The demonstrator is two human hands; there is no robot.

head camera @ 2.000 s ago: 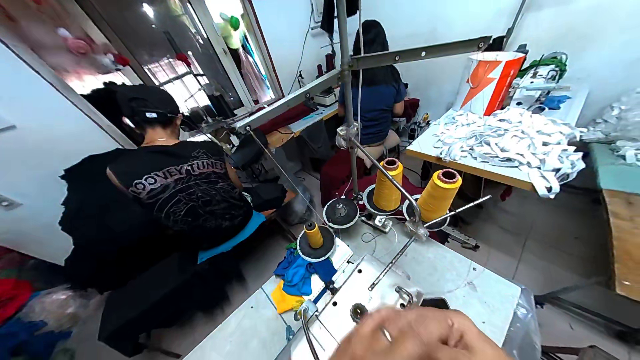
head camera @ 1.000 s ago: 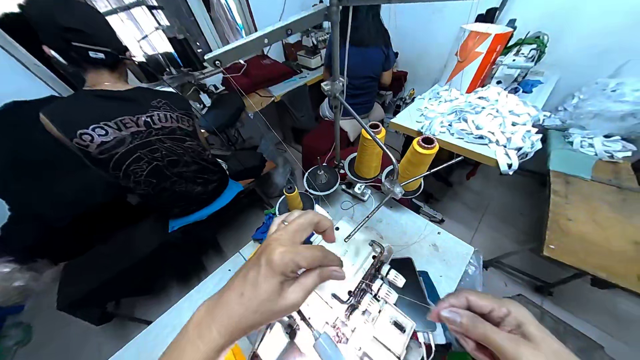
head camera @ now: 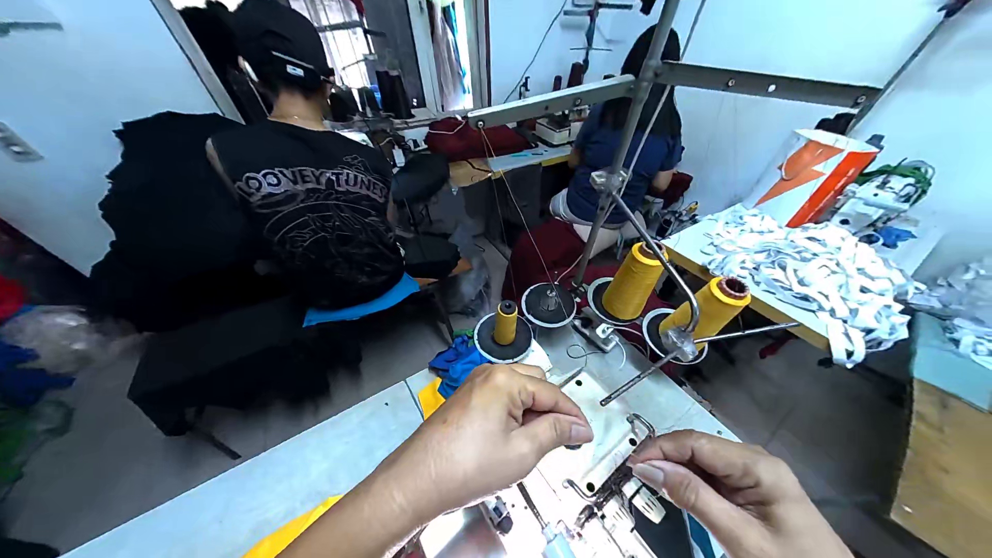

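Observation:
My left hand (head camera: 496, 426) is over the white sewing machine (head camera: 597, 411), its thumb and index fingertips pinched together. Whether a thread lies between them is too fine to tell. To its right, my right hand (head camera: 721, 484) also has thumb and index finger together beside the machine's metal thread guides; no thread can be made out there either. Behind the machine stand a large yellow thread cone (head camera: 634, 283), a second large yellow cone (head camera: 705, 310) and a small yellow spool (head camera: 505, 323) on round holders. Thin yellow thread runs up to the metal thread stand (head camera: 620, 170).
Blue cloth (head camera: 457, 360) and yellow cloth (head camera: 291, 531) lie on the white worktable (head camera: 310, 473). White elastic loops (head camera: 814, 271) pile up on a side table at right. One person (head camera: 310, 194) sits at left, another person (head camera: 620, 147) further back. A metal rod (head camera: 744, 333) sticks out right.
My two hands have come closer together over the machine. Two seconds ago only one hand showed, at the bottom edge. The view has shifted.

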